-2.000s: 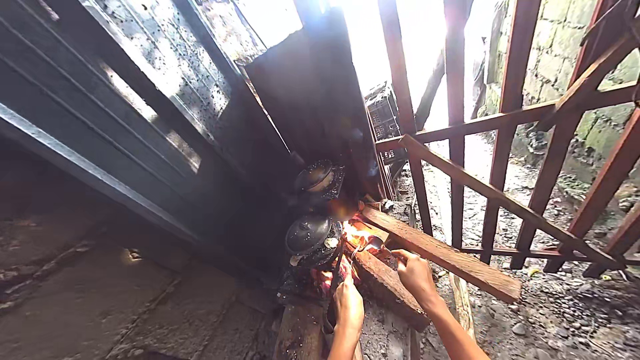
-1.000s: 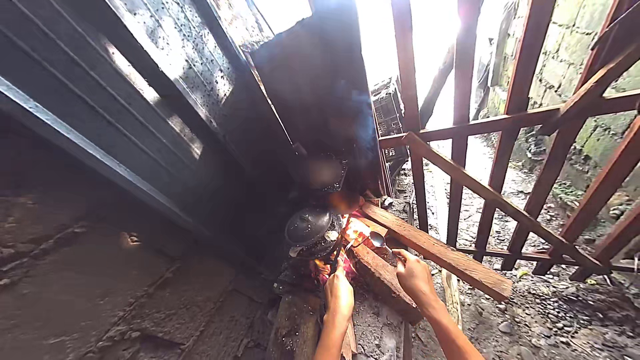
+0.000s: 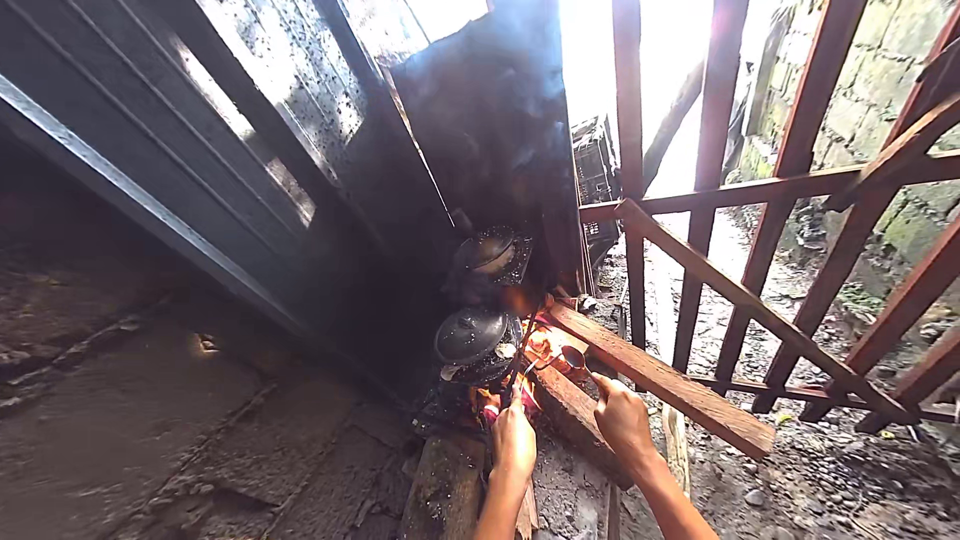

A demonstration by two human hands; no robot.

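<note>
My left hand [image 3: 514,435] is closed round the near end of a thin dark stick-like tool [image 3: 527,339], whose far part reaches up past the flames. To its right, my right hand [image 3: 621,412] grips a metal spoon or small ladle [image 3: 573,357] by the handle, its bowl over the fire [image 3: 546,346]. A black lidded pot [image 3: 471,335] sits just left of the fire. Behind it stands a second blackened pot [image 3: 491,253], partly in smoke. Two thick wooden beams, an upper one [image 3: 667,379] and a lower one [image 3: 577,420], run into the flames.
A wooden slatted fence [image 3: 750,300] with a diagonal brace stands on the right, a plastic crate [image 3: 592,169] behind it. Dark corrugated metal sheeting [image 3: 172,135] leans on the left. Another board [image 3: 442,487] lies below the pots, beside stone-like paving [image 3: 187,420].
The spoon bowl shows over the fire beside the beam, as it did a second ago; two seconds ago it was not plainly visible. Smoke has drifted higher before the dark panel.
</note>
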